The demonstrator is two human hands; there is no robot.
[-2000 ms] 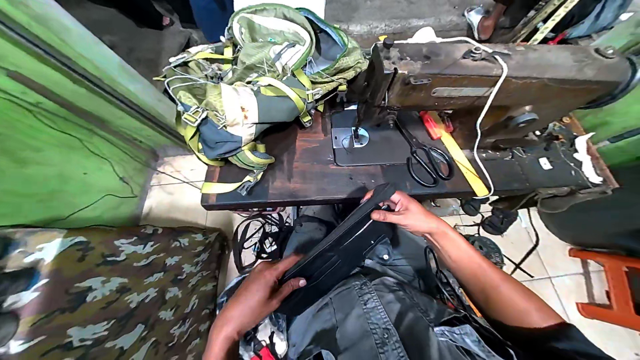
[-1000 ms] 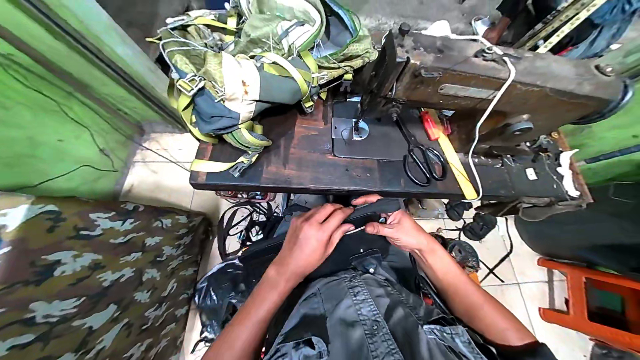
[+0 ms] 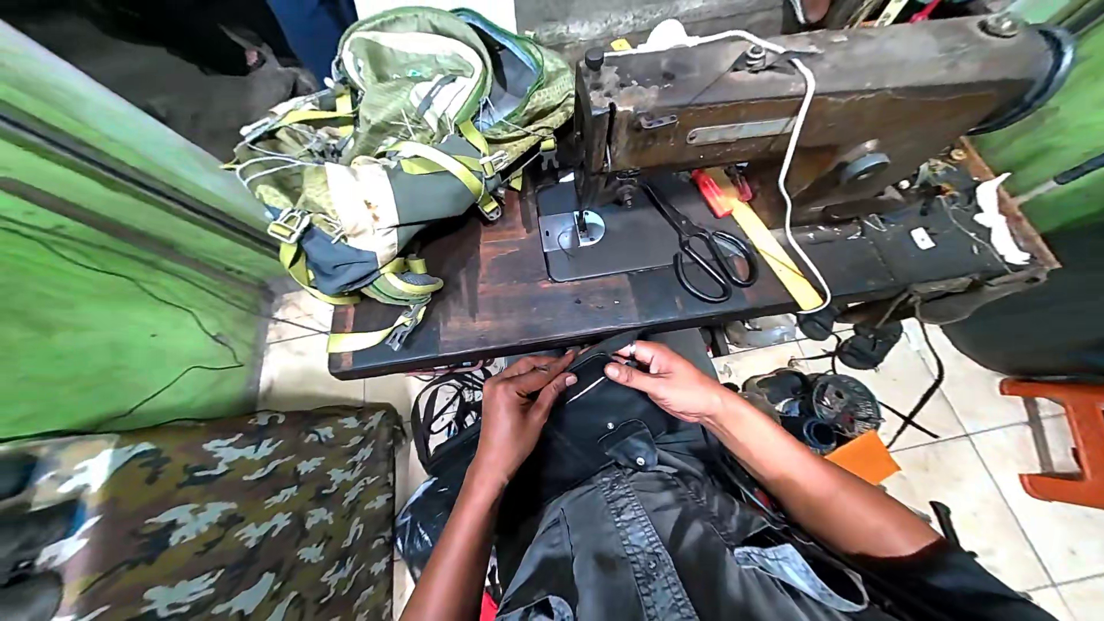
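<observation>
A black fabric piece (image 3: 595,423) with a light line along one part and a small flap with a stud lies across my lap, just below the table's front edge. My left hand (image 3: 524,405) pinches its upper edge between thumb and fingers. Close beside it, my right hand (image 3: 660,379) grips the same edge with thumb and forefinger. Above them on the dark wooden table (image 3: 535,302) stands a worn sewing machine (image 3: 733,103). Black-handled scissors (image 3: 711,259) rest by its bed plate, next to a yellow strip (image 3: 772,250) and a red-handled tool (image 3: 714,191).
A green backpack (image 3: 405,155) with yellow straps covers the table's left end. A white cable (image 3: 798,172) hangs over the machine. The camouflage-covered seat (image 3: 259,509) is at lower left, an orange plastic stool (image 3: 1069,431) at right. Black cords (image 3: 444,414) hang under the table.
Two seconds ago my hands were wide apart on the black piece, which was held up at a slant. My left hand has moved up beside my right, and the piece now lies lower over my lap.
</observation>
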